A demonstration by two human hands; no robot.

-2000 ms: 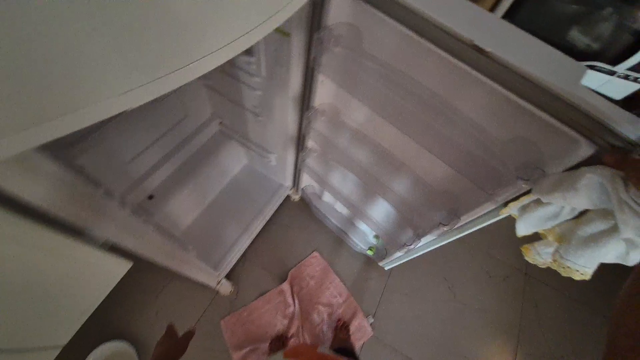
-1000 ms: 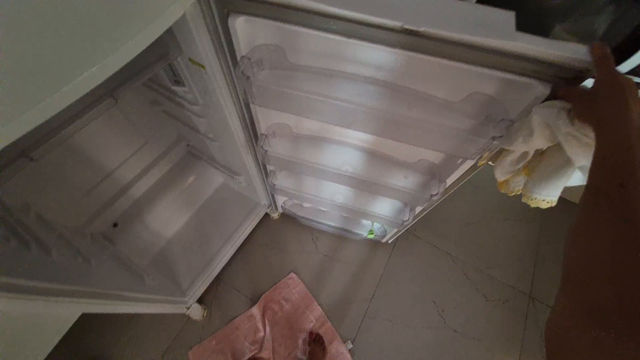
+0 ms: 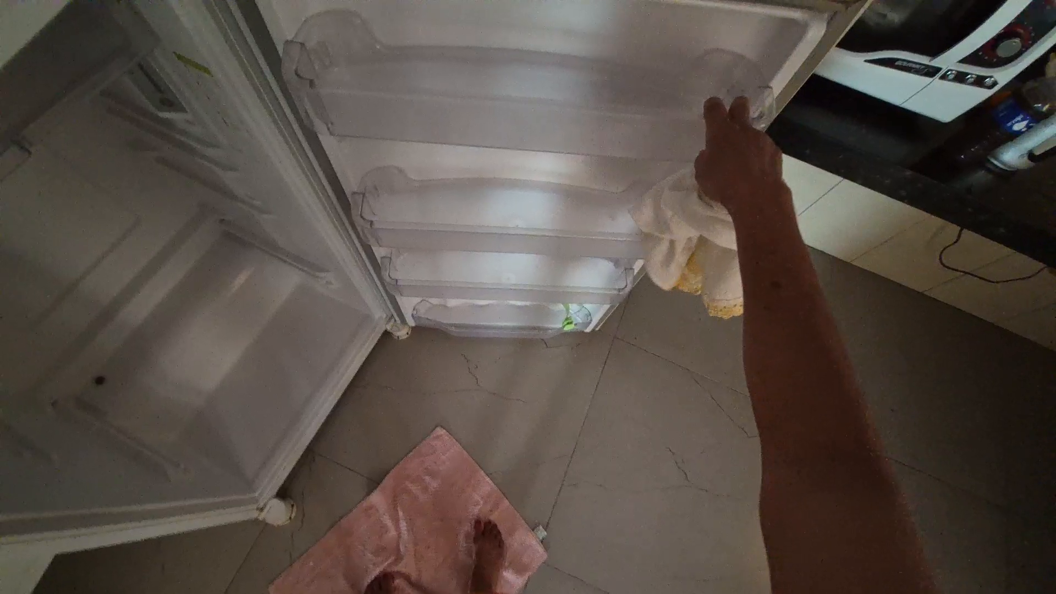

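Note:
My right hand [image 3: 738,157] holds a white cloth with a yellow edge [image 3: 689,235] that hangs below it. Its fingertips are at the right end of the top clear plastic door shelf [image 3: 511,95]. The refrigerator door [image 3: 528,169] stands wide open, with several clear shelves one below another. On the lowest shelf [image 3: 495,318] a small green mark or object shows near the right end. To the left is the refrigerator's white interior [image 3: 206,346], with ribbed side walls and a small dark spot low down. My left hand is out of the frame.
A pink mat [image 3: 445,520] lies on the grey tiled floor [image 3: 643,445], with my bare feet on it. At the upper right a white appliance with knobs [image 3: 932,74] and bottles stand on a dark countertop [image 3: 891,181]. A cable hangs below its edge.
My right hand has moved from the door's outer upper corner to the right end of the top shelf, with the cloth still in it. The view has turned toward the door.

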